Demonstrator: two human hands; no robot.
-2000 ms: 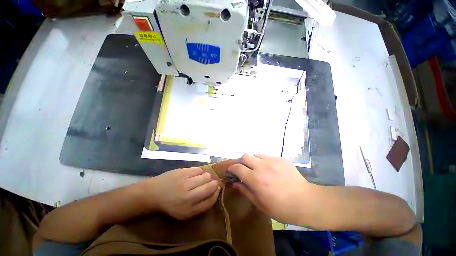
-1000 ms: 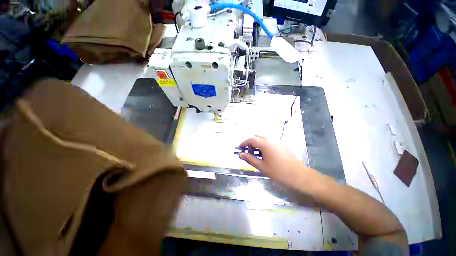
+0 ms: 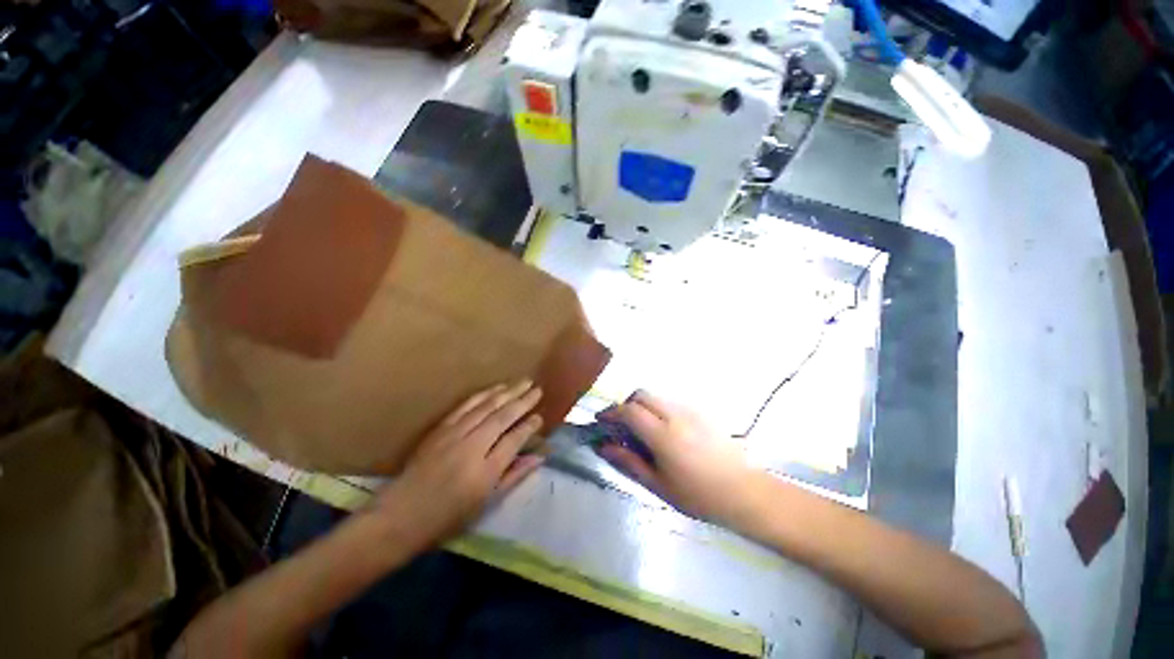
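A brown bag panel [image 3: 451, 303] lies flat at the left, partly over the grey bed plate [image 3: 921, 386] and the white template's left side. It has a large reddish-brown patch [image 3: 316, 264] at its left end and a smaller patch [image 3: 570, 373] at its right corner. My left hand [image 3: 483, 444] rests on the panel's near edge, fingers on the fabric. My right hand [image 3: 650, 444], beside the small patch, holds small dark snips [image 3: 605, 435], mostly hidden by the fingers. A thin black cord runs over the white template [image 3: 721, 335].
The white machine head [image 3: 670, 129] stands over the template. At the table's right lie a small dark brown piece [image 3: 1096, 518] and a thin pale-handled tool [image 3: 1016, 521]. Folded brown fabric [image 3: 399, 19] is at the back left; more brown fabric [image 3: 77, 515] hangs at the near left.
The bag panel has come down from the left onto the table, patches up. My left hand now shows on it. My right hand with the snips has moved from the template towards the small patch.
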